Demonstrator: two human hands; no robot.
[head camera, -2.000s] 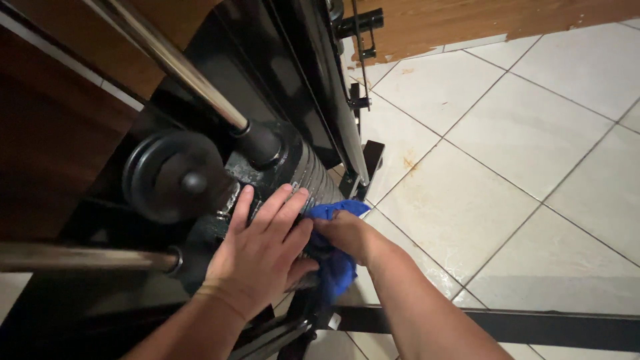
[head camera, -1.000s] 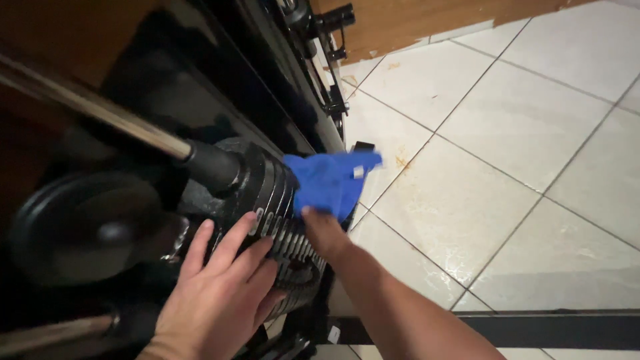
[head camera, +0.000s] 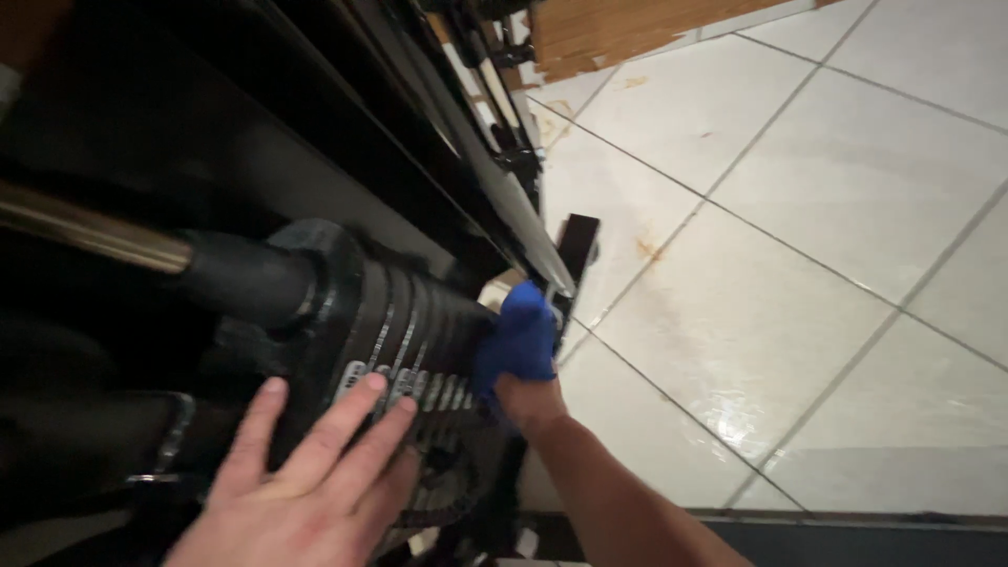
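Observation:
A stack of black weight plates (head camera: 382, 315) with small numbered labels lies at the centre left, part of a gym machine. My left hand (head camera: 315, 480) rests spread on the plates' top and labels, its fingers apart and holding nothing. At the far end of the stack, my right hand (head camera: 528, 398) grips a blue cloth (head camera: 517, 335), which covers most of its fingers. A metal guide rod (head camera: 94, 228) enters the stack through a black rubber sleeve (head camera: 248, 276).
Black frame uprights (head camera: 441, 150) run beside the stack, with a black foot (head camera: 579, 244) on the white tiled floor (head camera: 772, 236). A wooden panel (head camera: 614, 31) with a chipped edge stands at the top. A dark bar (head camera: 858, 531) crosses the lower right.
The blue cloth, spread out over the edge of the stack a second ago, is now bunched in my right hand at the stack's far end. My left hand stays on the plates.

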